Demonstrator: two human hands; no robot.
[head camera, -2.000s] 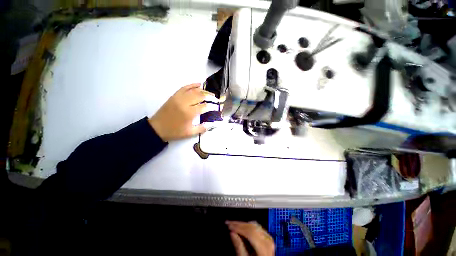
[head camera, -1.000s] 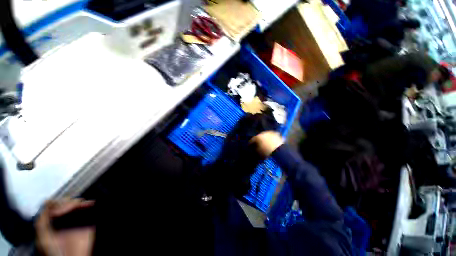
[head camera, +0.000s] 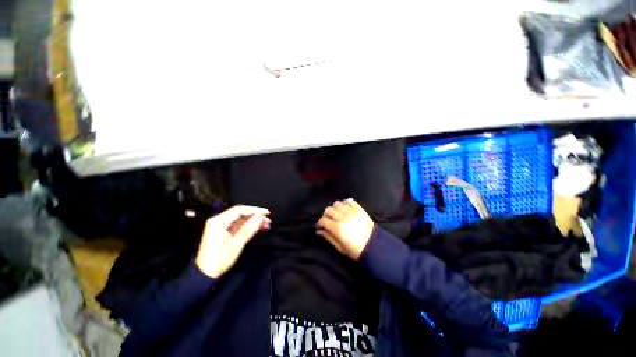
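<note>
Black fabric (head camera: 498, 254) lies in a loose heap across the blue basket at the right. More dark material lies over my lap and merges with my dark clothing. My left hand (head camera: 230, 238) is above my lap, left of centre, its thumb and fingers curved toward each other. My right hand (head camera: 347, 227) is right of centre, palm down with curled fingers over the dark material. The hands are apart. Whether either grips black fabric cannot be told, as it blends with the clothing.
The white table (head camera: 293, 104) spans the top, its front edge beyond my hands. A clear plastic packet (head camera: 572, 59) and dark red handles (head camera: 623, 42) lie at its right end. The blue basket (head camera: 488, 171) below holds a greyish strip (head camera: 469, 195) and white scraps (head camera: 576, 167).
The view has swung back from the right to my lap. My right hand has left the blue basket and is over my lap. My left hand has come nearer to it.
</note>
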